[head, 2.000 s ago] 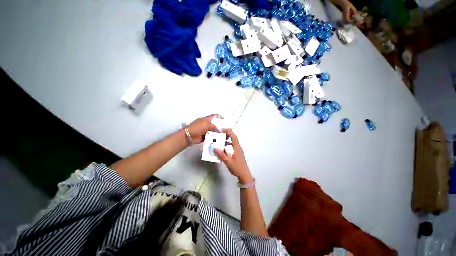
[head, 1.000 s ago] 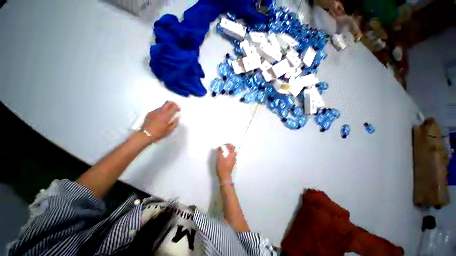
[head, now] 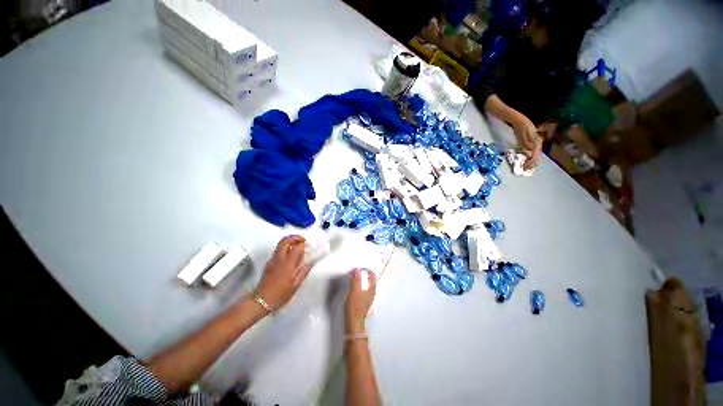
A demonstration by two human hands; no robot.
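Two small white cartons stand side by side near the left table edge, one at the left (head: pixel 200 263) and one at the right (head: pixel 225 266). My left hand (head: pixel 283 273) is just right of them, fingers curled; a pale, blurred white shape (head: pixel 315 245) is at its fingertips, and I cannot tell if it is gripped. My right hand (head: pixel 361 297) is over the table to its right, with a small white spot at the fingers; whether it holds anything is unclear. White boxes (head: pixel 430 197) lie on a heap of blue bagged items (head: pixel 382 210) ahead.
A blue cloth (head: pixel 273 178) lies left of the heap. Stacked white cartons (head: pixel 208 49) stand at the far left. A dark and silver can (head: pixel 402 74) is behind the heap. Another person's hand (head: pixel 525 141) is at the far edge. A brown carton or bag (head: pixel 674 345) is at the right.
The view has tilted up, showing the stack and can; the rust-brown cloth has left the picture. A second carton now stands free beside the first, and my left hand has moved away from there rightward.
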